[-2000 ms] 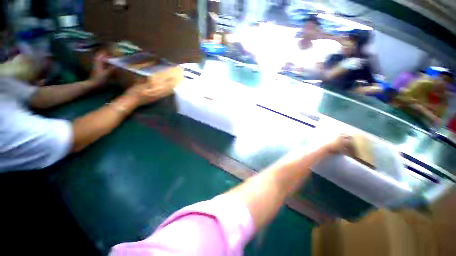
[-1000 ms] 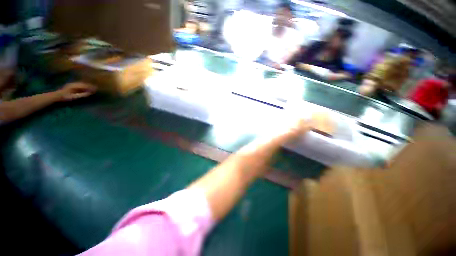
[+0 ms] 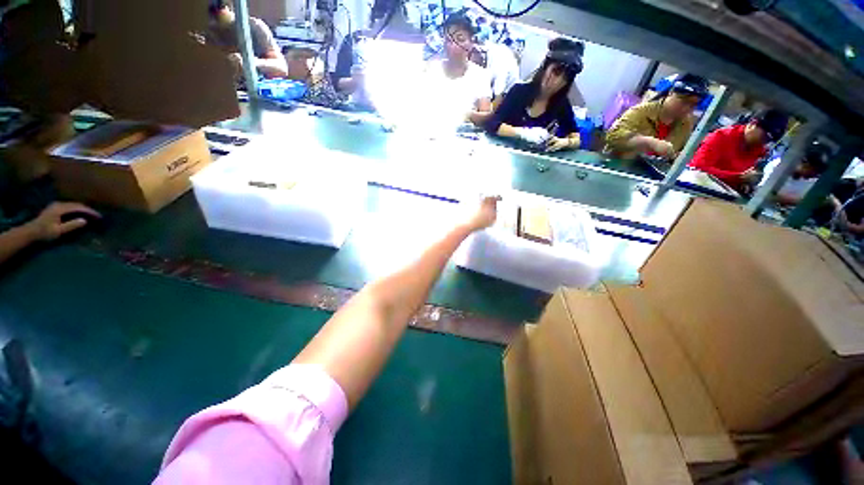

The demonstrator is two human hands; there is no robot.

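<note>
My left hand point(image 3: 485, 212) is at the end of a pink-sleeved arm, at the left end of a white foam block point(image 3: 526, 260) on the green conveyor. Its fingers look curled, but glare hides whether they grip the foam. A small kraft box point(image 3: 535, 225) lies in the block's top, just right of my hand, beside a greyish surface. A second foam block point(image 3: 270, 216) stands to the left, with a small brown piece on top. My right hand is out of view.
Plain brown cartons point(image 3: 592, 388) stand stepped at the lower right. An open filled carton point(image 3: 172, 172) is at the left, near another person's hand point(image 3: 64, 221). A worn reddish side rail point(image 3: 313, 293) crosses the bench. Seated workers are opposite, under an overhead shelf.
The view has swung right and sharpened, with more brown cartons showing. My left hand now shows at the foam block's left end, apart from the small box. The neighbour's hands have left the filled carton.
</note>
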